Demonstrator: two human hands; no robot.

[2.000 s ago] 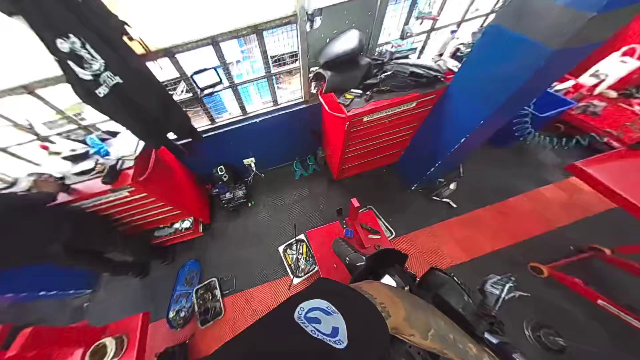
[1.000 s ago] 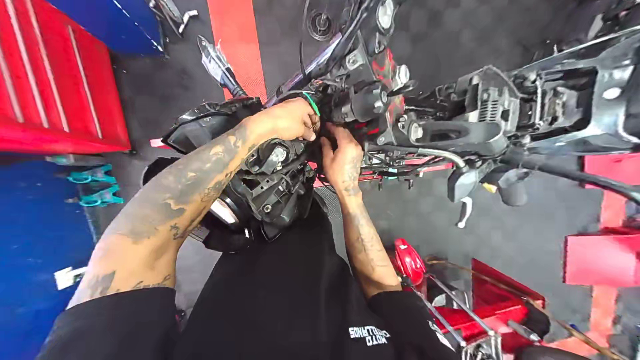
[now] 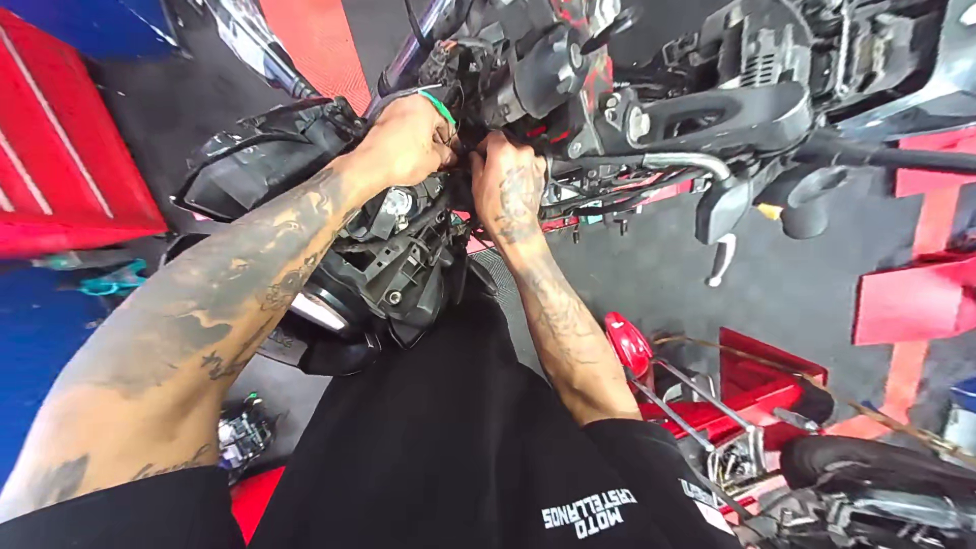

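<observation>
Both of my hands are in the front end of a partly stripped motorcycle, between the headlight assembly (image 3: 389,282) and the dark cylindrical part (image 3: 537,76) near the handlebar. My left hand (image 3: 412,141) has curled fingers at some thin wires, with a green strip (image 3: 438,107) beside its knuckles. Close to its right, my right hand (image 3: 509,179) reaches in with bent fingers; its fingertips are hidden among dark parts. Whether either hand grips a part cannot be made out. A black plastic fairing (image 3: 259,156) lies left of my left wrist. The brake or clutch lever (image 3: 720,259) sticks out at the right.
A red tool cabinet (image 3: 69,137) stands at the upper left, with teal stands (image 3: 114,278) below it. At lower right are a red motorcycle part (image 3: 629,343) with metal tubes and another motorcycle (image 3: 862,496). A red metal platform (image 3: 915,301) is at the right.
The view has swung from the wider workshop down to the motorcycle. Since one second ago both hands have stayed at the same place in its front end.
</observation>
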